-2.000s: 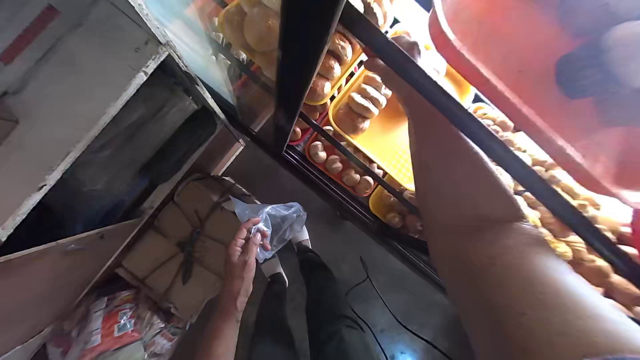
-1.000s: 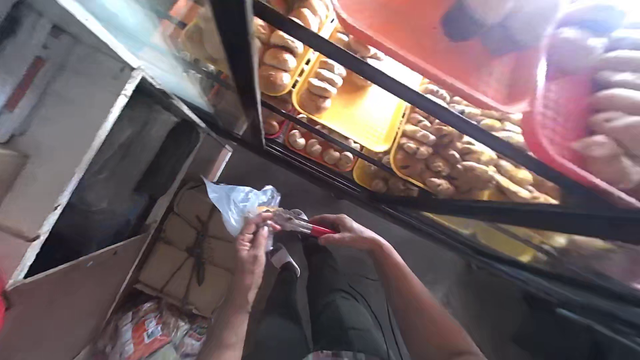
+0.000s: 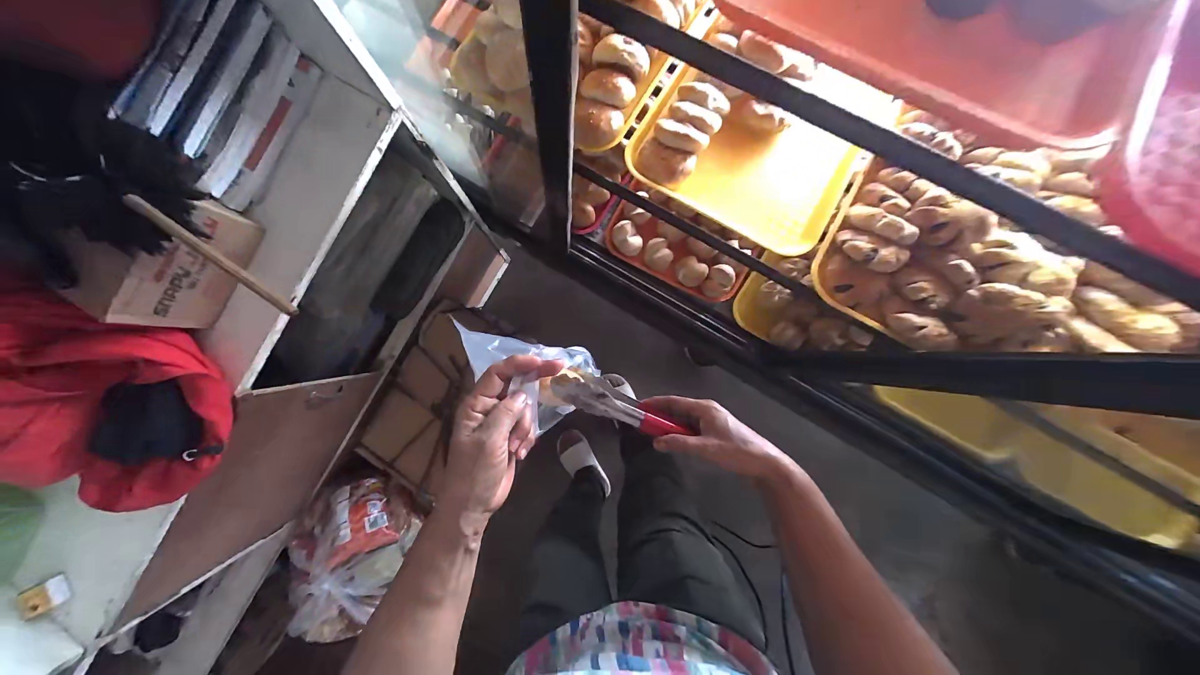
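Observation:
My left hand (image 3: 492, 431) holds a thin clear plastic bag (image 3: 497, 349) by its mouth, near the middle of the view. In my right hand (image 3: 717, 436) is a pair of metal tongs (image 3: 605, 401) with red grips. The tongs' ends reach the bag's mouth with a piece of bread (image 3: 561, 384) between them, partly hidden by the plastic and my left fingers. At the upper right, a yellow tray (image 3: 787, 225) in the display case carries a row of buns (image 3: 689, 127) and bare space beside them.
The black-framed display case (image 3: 741, 342) runs along the right, with more trays of bread. A wooden cabinet (image 3: 356, 202) with a red cloth (image 3: 122, 394) and a cardboard box (image 3: 178, 272) stands left. Tied cardboard (image 3: 412, 403) and a filled plastic bag (image 3: 352, 553) lie on the floor; cables trail near my legs.
My right arm, reaching into the display case two seconds ago, has come back out. My right hand now holds the tongs with bread at the bag's mouth. The view has shifted.

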